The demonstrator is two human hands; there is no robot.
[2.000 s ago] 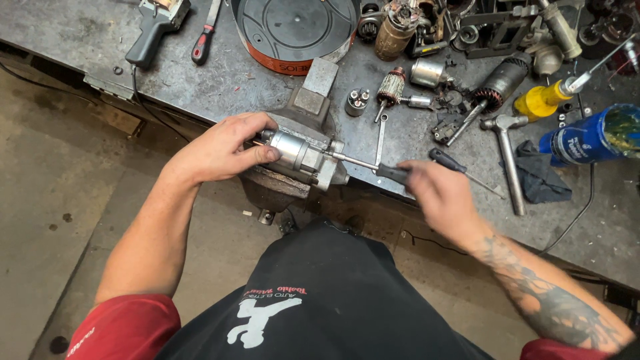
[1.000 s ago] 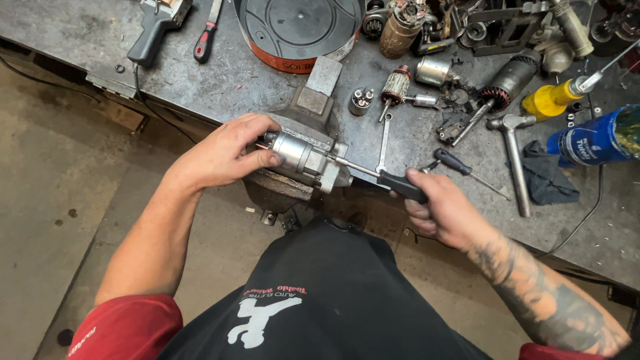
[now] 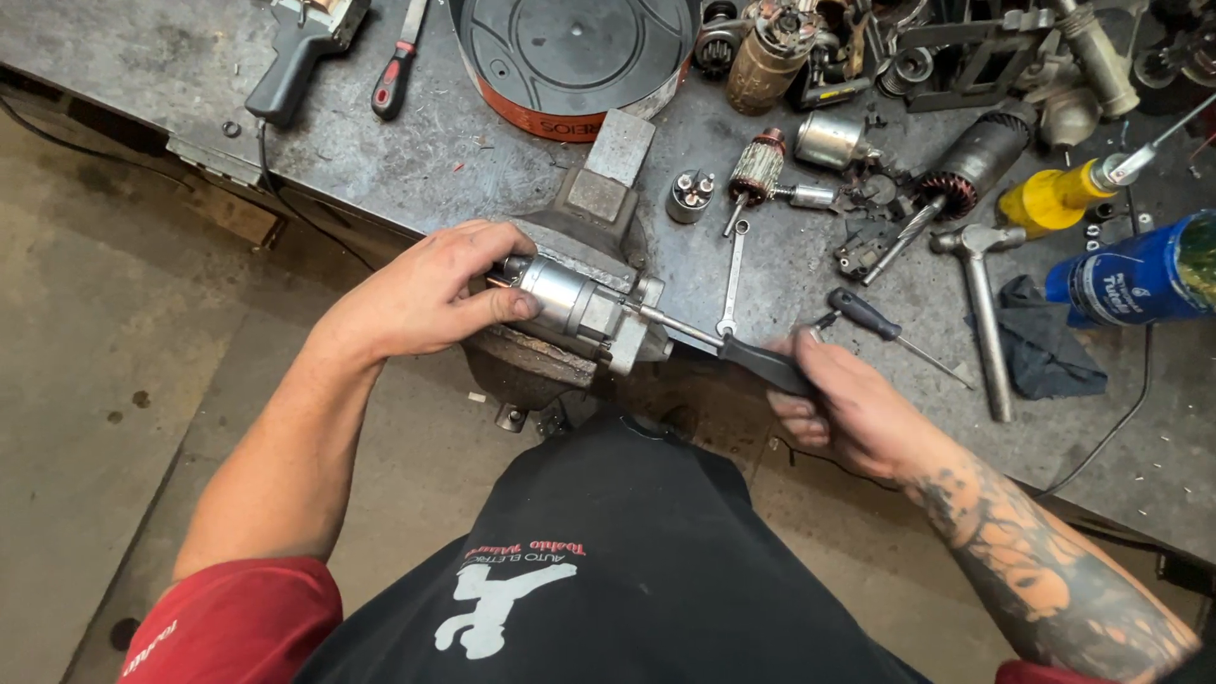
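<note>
A starter motor with a silver cylindrical housing (image 3: 559,293) lies across the jaws of a bench vise (image 3: 600,204). My left hand (image 3: 437,290) grips its rear end, thumb on the near side and fingers over the far side. My right hand (image 3: 841,404), a little blurred, is closed around the black handle of a screwdriver-like tool (image 3: 760,363). The tool's metal shaft reaches left to the front part of the motor; its very tip cannot be made out. Just beyond the shaft lies a combination wrench (image 3: 734,275), its lower end close to the tool's handle.
A small screwdriver (image 3: 864,313), a hammer (image 3: 983,304) and a dark cloth (image 3: 1040,347) lie to the right, near a blue can (image 3: 1135,271) and yellow bottle (image 3: 1054,198). Armatures (image 3: 758,169) and other motor parts crowd the back. A round tray (image 3: 575,57) stands behind the vise.
My right hand has shifted a little and turned on the black handle, which shows more than two seconds ago. My left hand stays on the motor.
</note>
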